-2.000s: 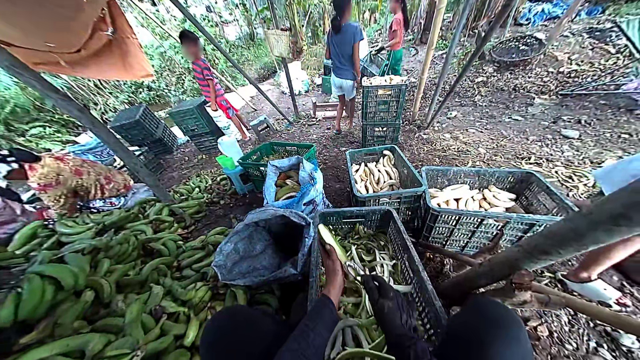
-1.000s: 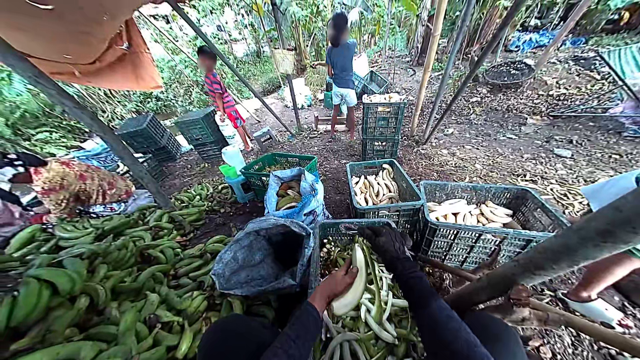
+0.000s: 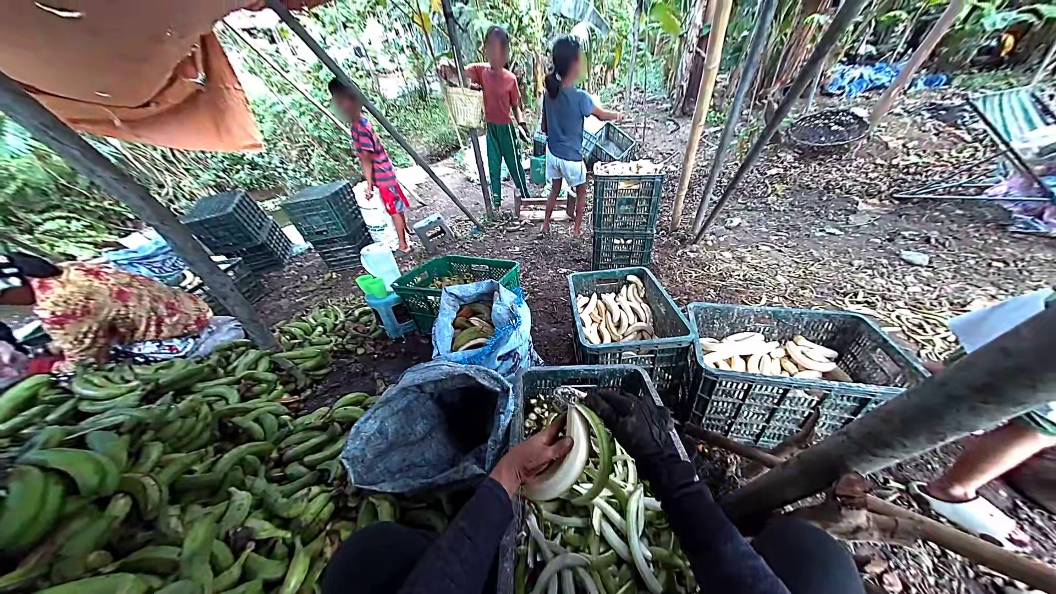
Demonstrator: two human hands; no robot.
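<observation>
My bare left hand (image 3: 535,455) grips a mostly peeled pale green banana (image 3: 568,462) over a dark plastic crate (image 3: 590,379) of green peels. At the banana's upper end is my right hand (image 3: 634,422), in a black glove, with a small metal tool (image 3: 569,396) near its fingertips; its exact hold is hidden. A strip of green peel (image 3: 604,454) hangs from the fruit beside the glove. Cut peels (image 3: 635,528) fill the crate between my knees. Unpeeled green bananas (image 3: 206,470) are heaped on the left.
An open blue sack (image 3: 429,429) stands left of the peel crate. Crates of peeled bananas (image 3: 615,309) (image 3: 767,356) stand ahead and to the right. A wooden pole (image 3: 907,412) slants close by my right arm. Several people are ahead; a person's leg shows at right.
My gloved right hand has moved from the crate's far edge to the banana's upper end. The banana is more upright. A person in a red shirt now shows at the back.
</observation>
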